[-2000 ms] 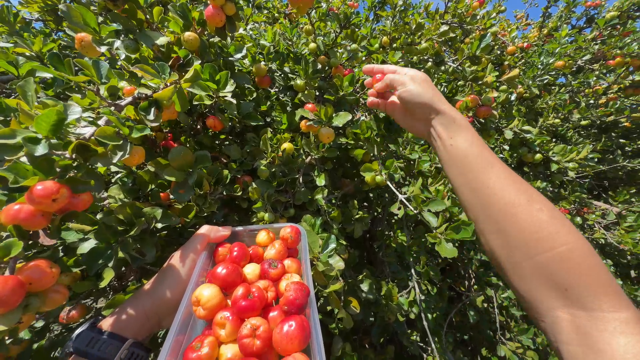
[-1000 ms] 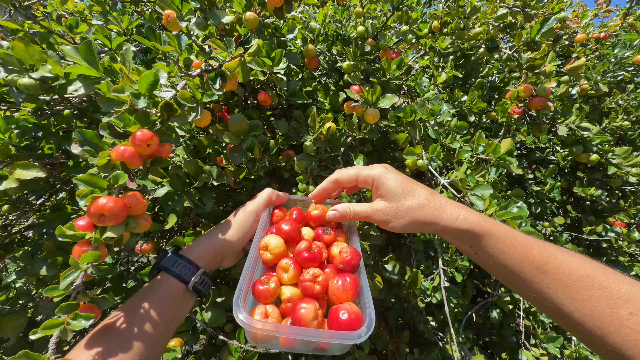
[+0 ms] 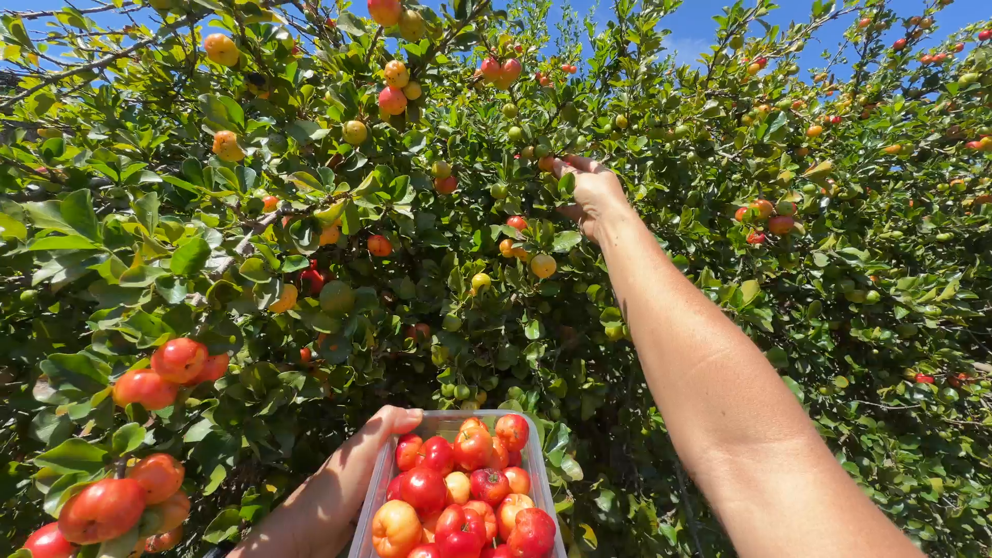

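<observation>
My left hand (image 3: 370, 453) grips the rim of a clear plastic container (image 3: 549, 484) at the bottom of the view, thumb over its left corner. Red and orange acerola cherries (image 3: 465, 496) fill it. My right hand (image 3: 593, 194) reaches into the bush (image 3: 418, 302), its fingertips partly behind leaves and touching or close beside an orange-red cherry (image 3: 546, 163). Whether the fingers are closed on that fruit cannot be made out. More cherries (image 3: 515, 223) hang a little below the hand.
Large ripe cherries (image 3: 147, 387) hang in clusters at the left. Another cluster (image 3: 767, 217) hangs at the right. A bare branch (image 3: 85, 68) crosses the upper left, and dense leafy twigs surround my right hand.
My right hand has left the container, where it was one second ago, and is up among the leaves. My left hand still holds the container. The view has tilted upward.
</observation>
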